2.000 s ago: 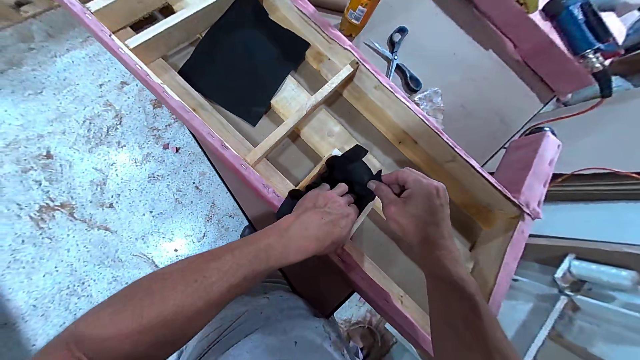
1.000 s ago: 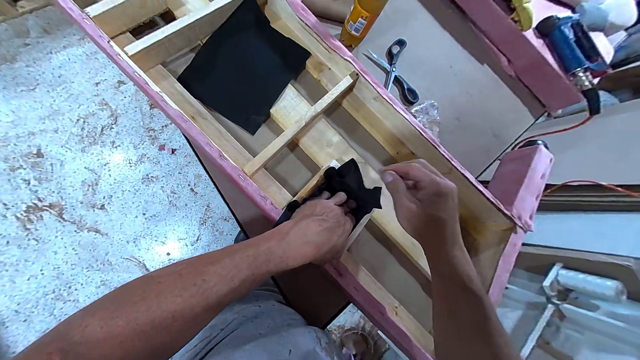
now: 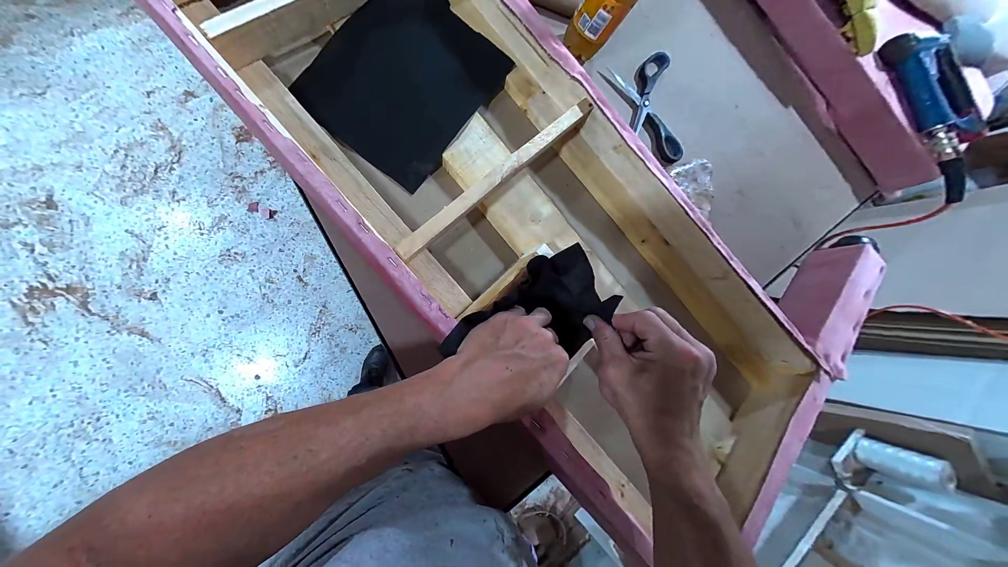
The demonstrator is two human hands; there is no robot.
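A bunched piece of black fabric (image 3: 563, 287) lies over a wooden crosspiece near the close edge of a wooden frame (image 3: 472, 193) with pink fabric stapled along its edges. My left hand (image 3: 512, 366) presses on this cloth, its fingertips partly sunk in the folds. Thumb and finger of my right hand (image 3: 650, 358) pinch the cloth's right corner. Farther up the frame, a flat black fabric piece (image 3: 405, 87) rests across the slats. The underside of the bunched cloth is hidden.
Scissors (image 3: 644, 106) and an orange bottle (image 3: 596, 27) are on the table beyond the frame, near crumpled clear plastic (image 3: 695, 185). A blue pneumatic tool (image 3: 929, 94) with a red hose lies at upper right. A pink-covered leg (image 3: 835, 295) stands at the frame's corner.
One second ago my right hand was a little apart from the black cloth; now it pinches the cloth's corner. My left hand has stayed on the bunched fabric.
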